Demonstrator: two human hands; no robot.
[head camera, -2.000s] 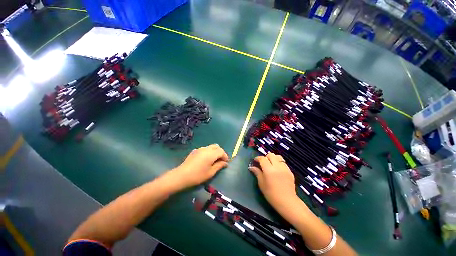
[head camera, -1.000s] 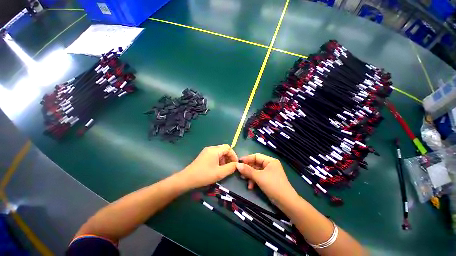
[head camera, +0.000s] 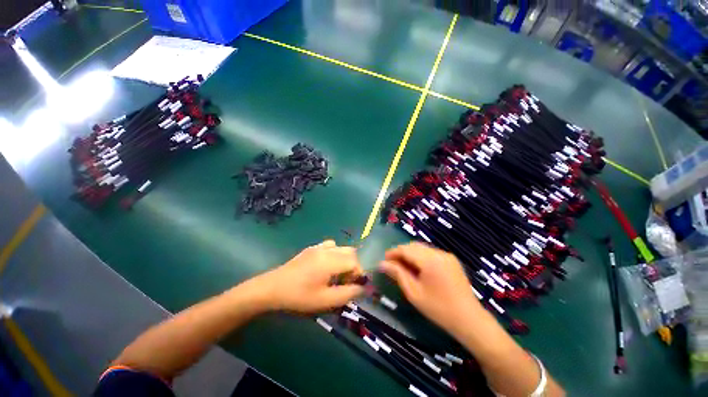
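My left hand (head camera: 317, 277) is closed around the dark and red end of a wire harness; a white band (head camera: 387, 302) shows just right of its fingertips. My right hand (head camera: 432, 285) is blurred, fingers curled, close to the right of my left hand; whether it holds anything cannot be told. Below them lies a small group of wire harnesses (head camera: 394, 352), partly hidden by my right forearm. A heap of small black plastic parts (head camera: 282, 182) lies beyond my left hand. A large pile of harnesses (head camera: 497, 194) lies to the right.
A smaller harness bundle (head camera: 140, 151) lies at the left. Behind it are a white paper sheet (head camera: 172, 60) and a blue bin (head camera: 213, 17). At the right lie a single harness (head camera: 616, 310), a red and green tool (head camera: 621, 217), a clear plastic bag (head camera: 656, 291) and a white box (head camera: 683, 180).
The hands were apart, then met fingertip to fingertip. Now they are slightly apart and lower, and my left hand has a harness end in it. The view has shifted slightly.
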